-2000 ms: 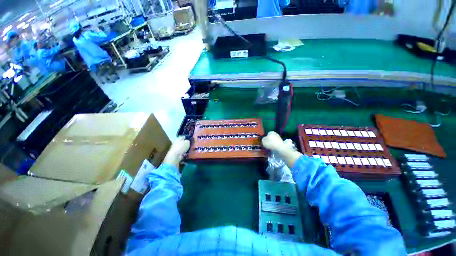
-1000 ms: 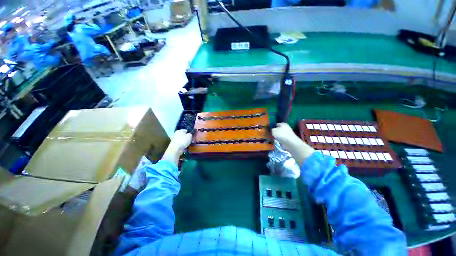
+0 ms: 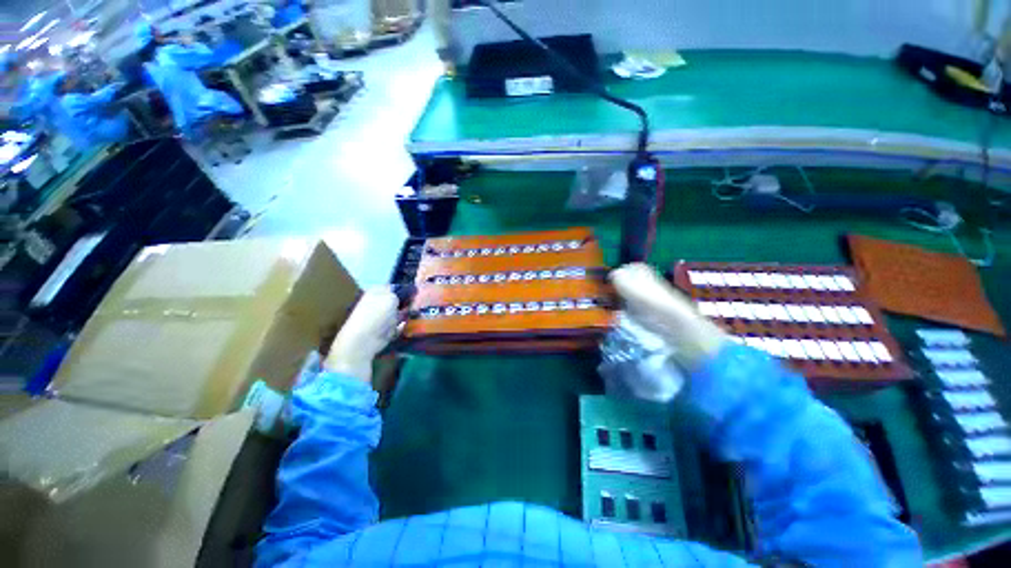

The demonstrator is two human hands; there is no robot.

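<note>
A red-brown slotted tray [image 3: 510,261] with three rows of small dark parts with pale round spots lies in front of me, left of the screwdriver. Its front side looks thick; I cannot tell whether it is one tray or a stack. My left hand [image 3: 368,331] holds its left edge, and my right hand [image 3: 662,308] holds its right edge, both with dark-covered fingertips. The fingers are partly blurred. A pale teal-grey fixture [image 3: 629,460] with small black parts lies nearer me.
A black screwdriver [image 3: 640,211] hangs behind my right hand. At right are a tray with white pieces [image 3: 782,314], a bare brown board [image 3: 926,280] and a silver-white strip row [image 3: 967,416]. A crumpled clear bundle [image 3: 641,361] lies by my right wrist. A carton [image 3: 200,322] stands left.
The tray's rows looked darker before and now show pale round spots. More of its front side shows than at first. Both hands stay at its edges; the view has shifted slightly.
</note>
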